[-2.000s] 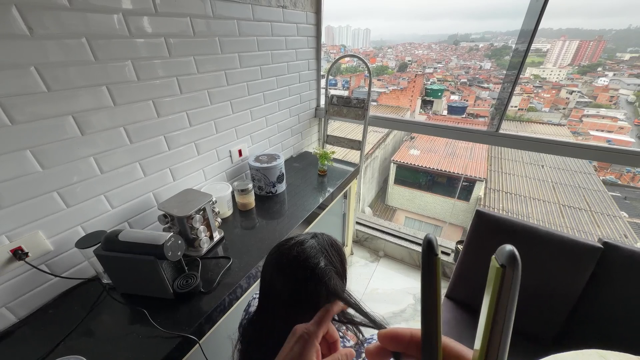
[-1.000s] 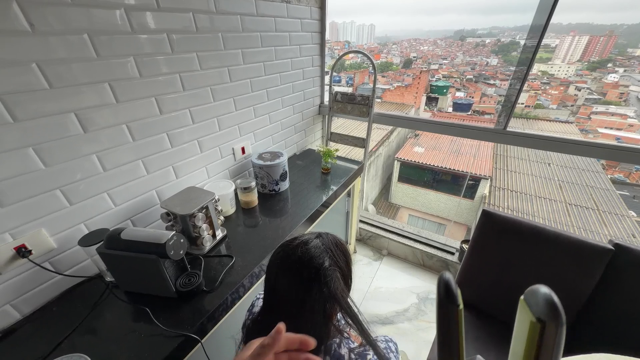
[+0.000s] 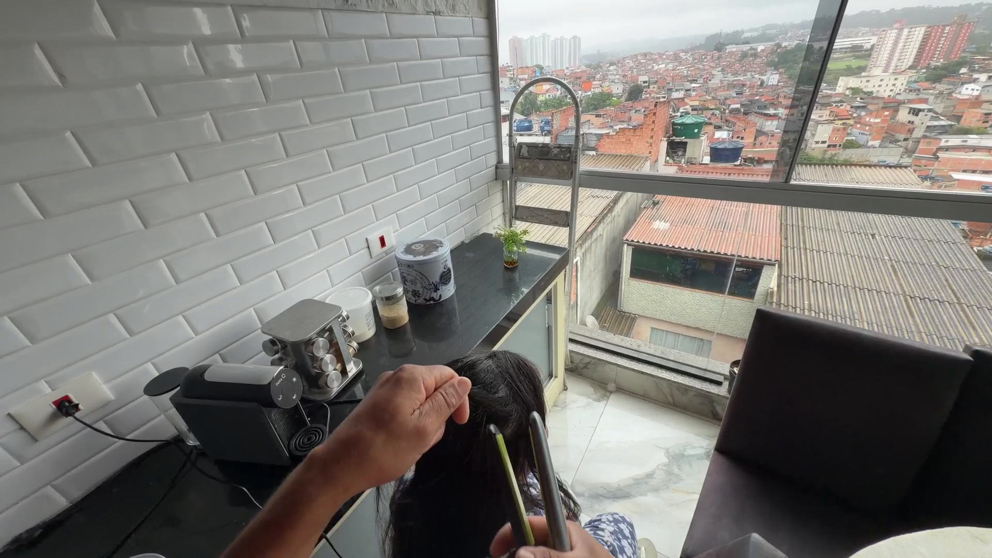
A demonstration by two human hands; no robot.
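A seated person with long dark hair (image 3: 504, 380) is right in front of me, seen from behind, in a blue and white patterned garment (image 3: 612, 533). My left hand (image 3: 415, 415) is raised at the left side of the head, its fingers closed together; whether a strand is pinched between them cannot be told. Low in the view, my right hand (image 3: 554, 539) grips a hair straightener (image 3: 546, 473) behind the hair. Its two long plates point upward and stand apart, and no hair is plainly clamped between them.
Along the tiled wall a black countertop (image 3: 496, 291) holds a coffee machine (image 3: 240, 411), a spice rack (image 3: 314, 349), jars, a round tin (image 3: 425, 271) and a small plant (image 3: 511, 246). A folding stepladder (image 3: 545, 163) stands by the window. At right are a dark chair (image 3: 821, 418) and a pale round surface (image 3: 922, 542).
My left hand has risen from the bottom of the view to beside the head. The straightener has moved left, closer to the hair. The strand stretched to the right earlier is no longer held out.
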